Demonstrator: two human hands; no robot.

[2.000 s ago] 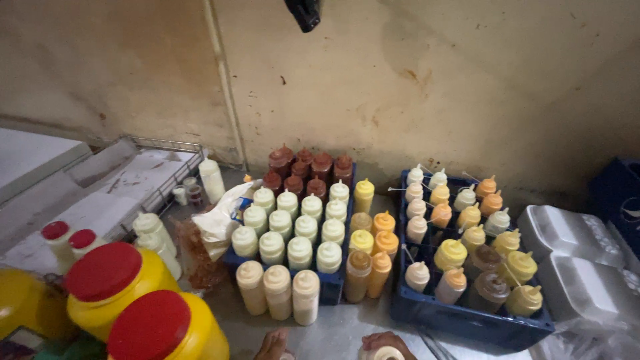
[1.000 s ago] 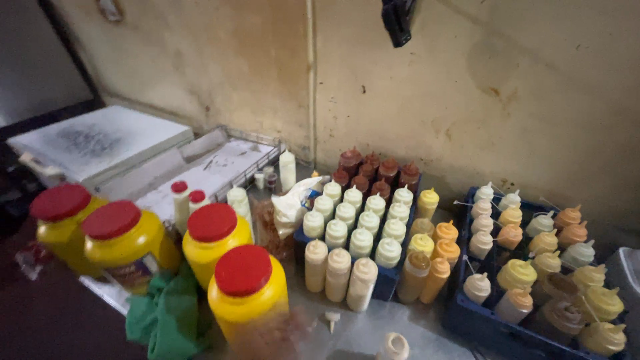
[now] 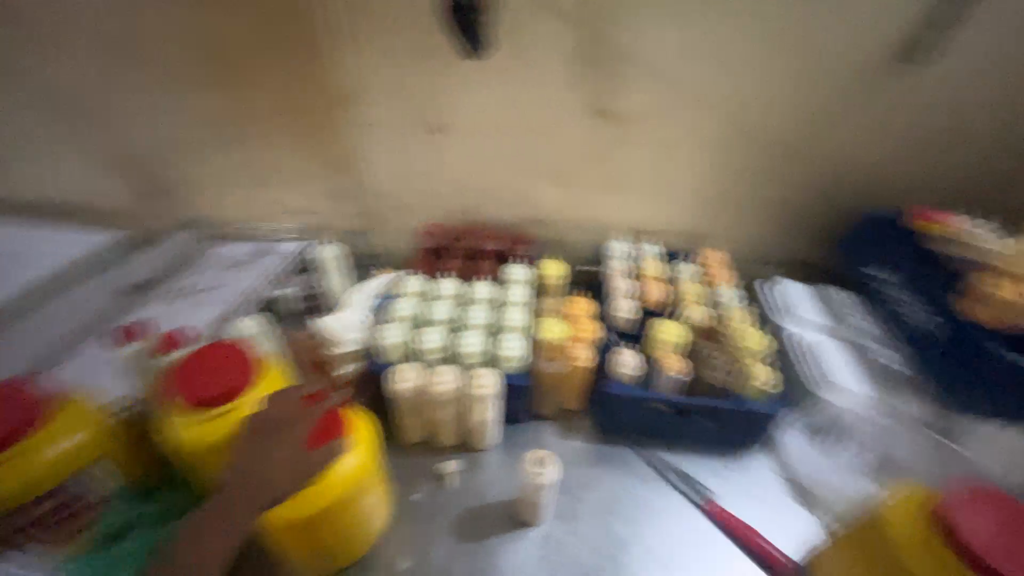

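The view is strongly blurred. My left hand [image 3: 280, 448] reaches in from the lower left and lies over the red lid [image 3: 326, 428] of a yellow plastic jar [image 3: 340, 504]; whether its fingers grip the lid cannot be made out. My right hand is out of view. A pale squeeze bottle without its nozzle [image 3: 538, 490] stands upright on the metal table, right of that jar. A small pale nozzle cap [image 3: 450, 470] lies between them. Behind stand several cream squeeze bottles [image 3: 444, 408], in front of a crate of pale green-topped bottles [image 3: 472, 344].
A blue crate [image 3: 688, 416] holds yellow, orange and pale bottles. A red-handled tool [image 3: 744, 532] lies before it. More yellow jars stand at left [image 3: 56, 448] and lower right [image 3: 904, 532]. Foam boxes [image 3: 832, 344] are at right, green cloth [image 3: 132, 528] at lower left.
Two seconds ago my right hand was at the pale bottle; it is now out of view and the bottle stands alone. My left hand has moved onto the jar's red lid. The view has shifted.
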